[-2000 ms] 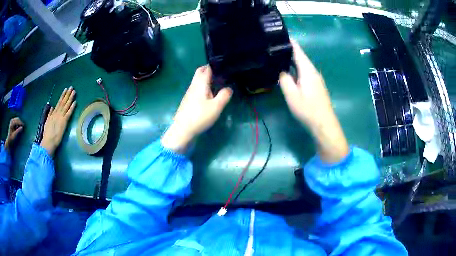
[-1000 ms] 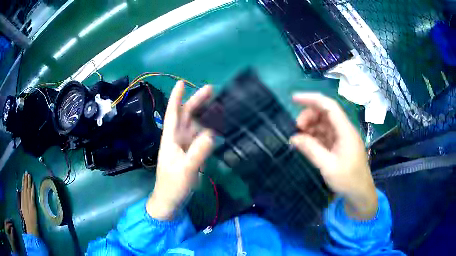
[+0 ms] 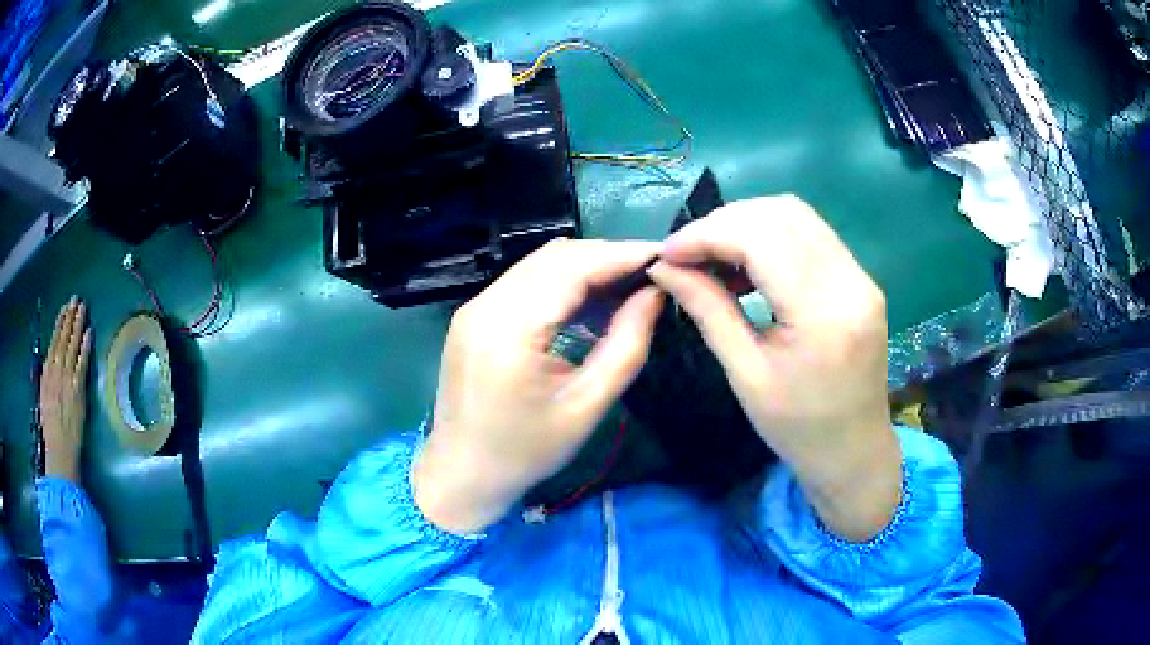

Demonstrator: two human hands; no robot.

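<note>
My left hand [image 3: 542,359] and my right hand [image 3: 795,340] meet fingertip to fingertip in front of my chest. Both pinch a black adhesive sheet [image 3: 687,378], which hangs below the fingers and shows a pointed corner above them. Its details are dark and partly hidden by my hands. A black projector housing [image 3: 454,208] lies on the green bench beyond my left hand, with its round lens [image 3: 360,73] at the far left end. A pale bracket [image 3: 489,91] with a small gear sits beside the lens, and thin yellow wires [image 3: 618,63] loop to the right.
A second black housing [image 3: 164,145] stands at the far left. A tan tape roll [image 3: 139,384] lies on the left, near another person's hand [image 3: 63,378]. Black die-cut sheets [image 3: 914,82] and white paper [image 3: 1003,214] lie at the right, beside a black mesh [image 3: 1040,139].
My hands have come together on the black sheet, which was held wider apart and blurred a second ago. The housing, in my hands two seconds ago, now lies on the bench. The view has also shifted.
</note>
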